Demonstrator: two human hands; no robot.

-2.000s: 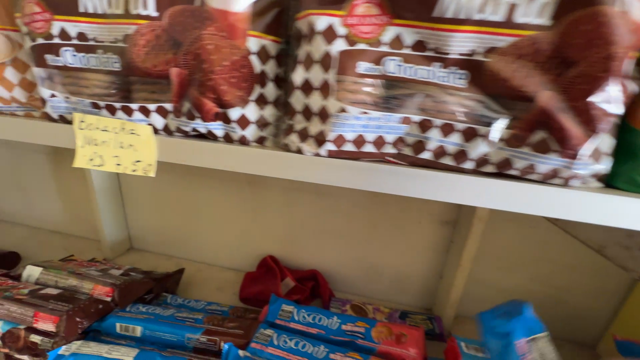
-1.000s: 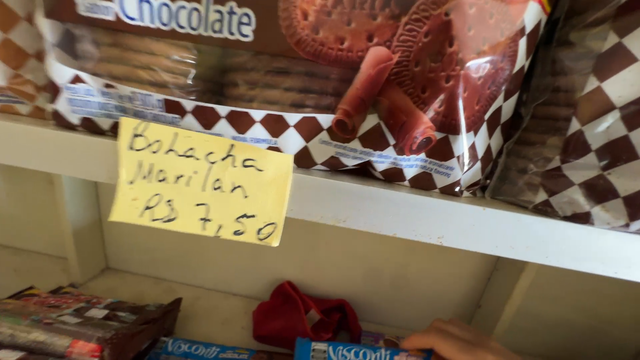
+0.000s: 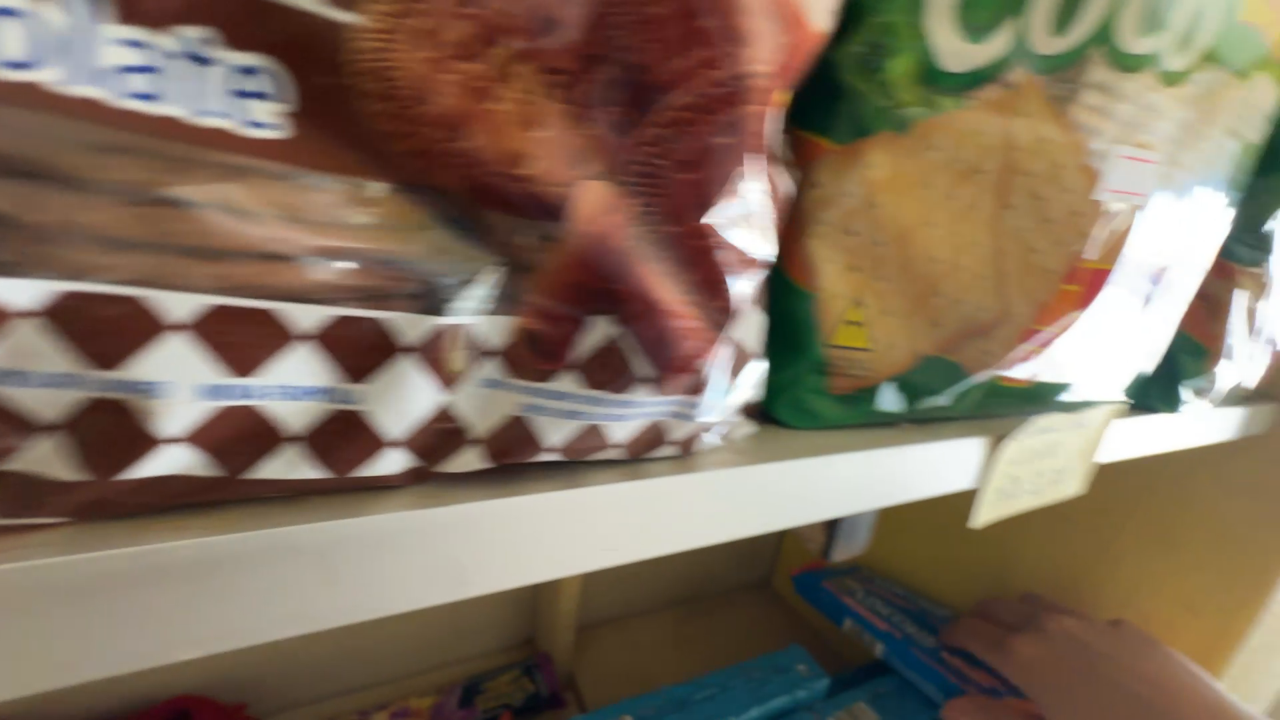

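One hand, which looks like my right hand [image 3: 1090,655], reaches in from the lower right corner. Its fingers are on the near end of a blue biscuit packet [image 3: 890,625], which lies tilted over other packets on the lower shelf. Thumb and fingers appear to sit on either side of the packet. A light blue packet [image 3: 730,690] lies just left of it. My left hand is not visible. The view is blurred.
Above runs a white shelf edge [image 3: 500,545] with a yellow paper note [image 3: 1045,465]. On it stand a brown checkered biscuit bag [image 3: 330,400] and a green bag [image 3: 930,240]. A red cloth-like thing [image 3: 195,708] and a purple packet [image 3: 510,688] lie below.
The view has swung to the right and closer to the upper shelf. The hand, seen partly at the bottom edge one second ago, is now at the lower right on a blue packet.
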